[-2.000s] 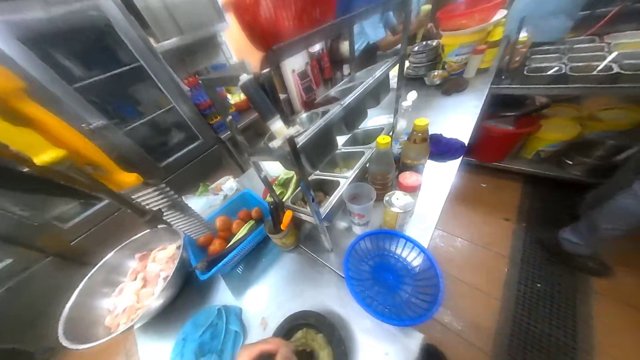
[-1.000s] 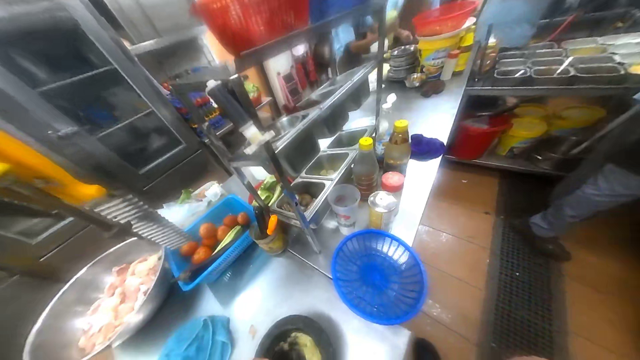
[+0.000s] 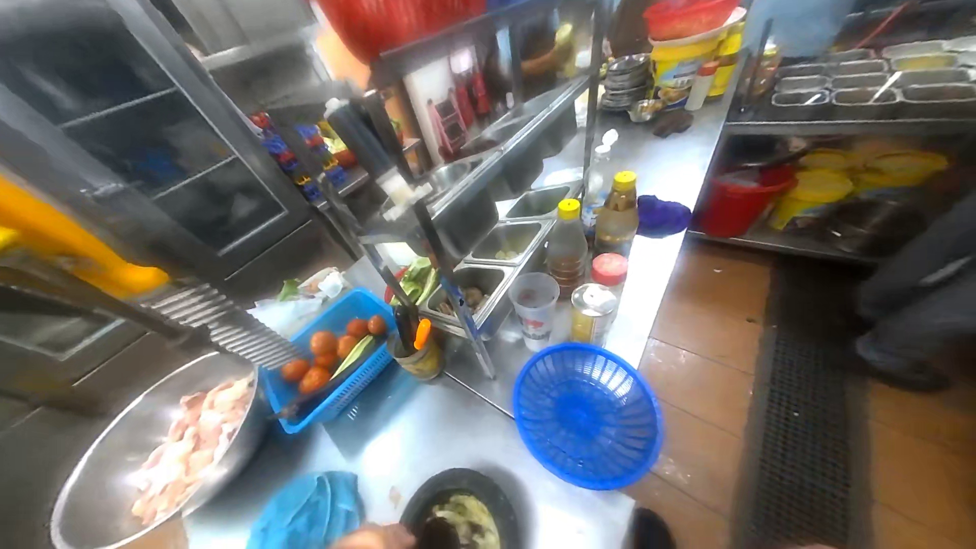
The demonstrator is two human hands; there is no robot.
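At the bottom edge, part of my left hand (image 3: 377, 536) shows against the left rim of a dark mortar (image 3: 499, 488); its fingers are cut off by the frame, so its grip cannot be told. Inside the mortar lie pale green-yellow pieces (image 3: 476, 518), with a dark rounded thing, perhaps a pestle, over them. My right hand is not clearly seen. A blue cloth (image 3: 309, 511) lies left of my left hand. An empty blue plastic basket (image 3: 587, 415) stands right of the mortar, at the steel table's edge.
At left, a steel bowl (image 3: 99, 446) holds raw meat pieces; a light-blue basket (image 3: 347, 393) holds tomatoes. Behind are a tin of utensils (image 3: 419, 364), a plastic cup (image 3: 534, 309), bottles (image 3: 568, 252) and steel food pans (image 3: 507, 240). A person's leg (image 3: 923, 290) is at right.
My left hand, barely in view one second ago, shows again at the mortar's left side. The person's leg at right has shifted in view. The blue basket stays beside the mortar.
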